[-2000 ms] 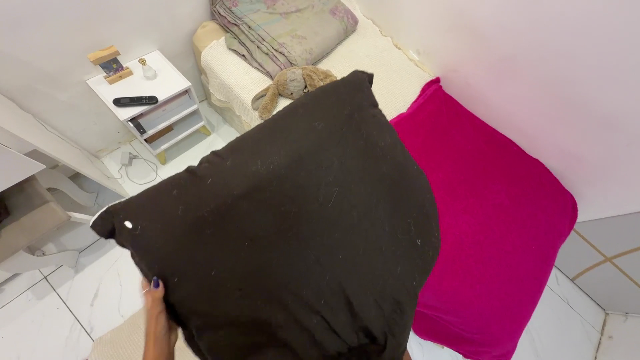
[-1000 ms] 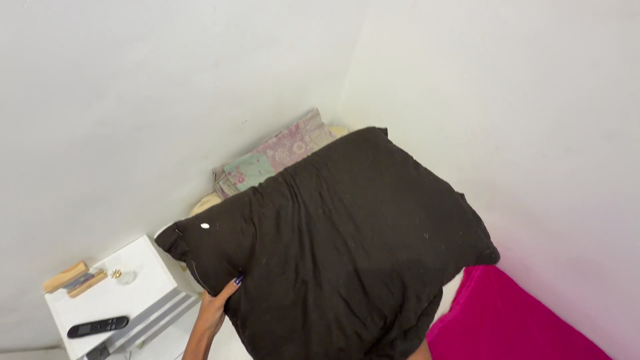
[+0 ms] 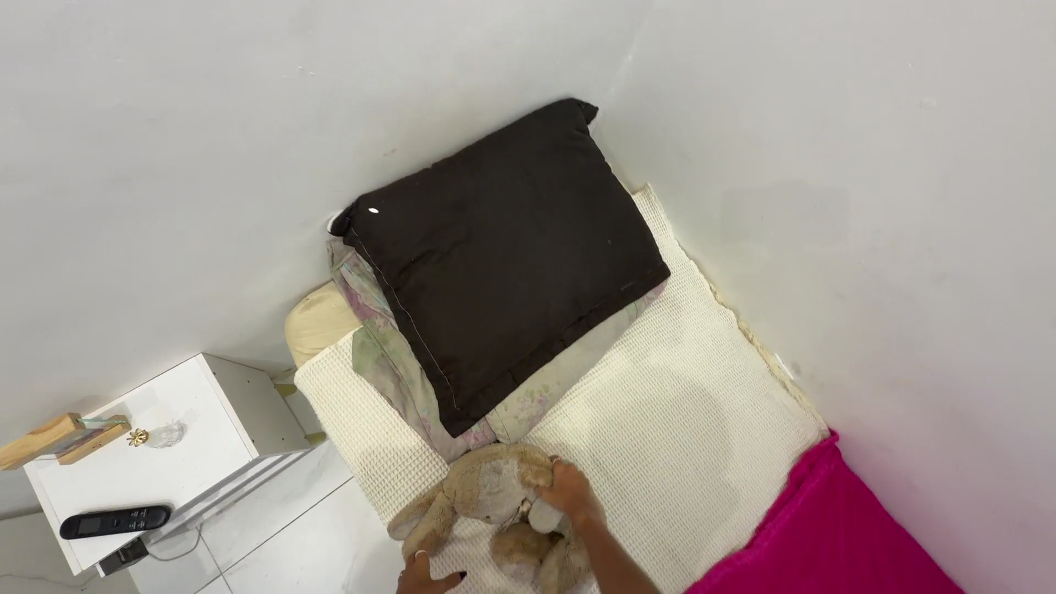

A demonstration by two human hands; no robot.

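Note:
A tan plush rabbit (image 3: 495,487) lies on the cream waffle-weave bed cover (image 3: 652,429) at the lower middle. My right hand (image 3: 569,495) grips its upper right side, near the head. Beside the toy's lower left part is my left hand (image 3: 429,575), thumb and fingers apart, partly cut off by the frame's bottom edge; whether it holds the toy is unclear. Beyond them the dark brown pillow (image 3: 511,256) rests on a floral pillow (image 3: 384,363) at the bed's head, against the wall.
A bright pink blanket (image 3: 833,528) covers the bed's lower right part. On the left stands a white nightstand (image 3: 206,412) with a black remote control (image 3: 115,521), a wooden-framed item (image 3: 74,437) and a small glass bottle (image 3: 167,434). White walls border the bed's head and right side.
The dark brown pillow, held in my hands in both earlier frames, now lies on the floral pillow, let go. My right hand has taken hold of the plush rabbit.

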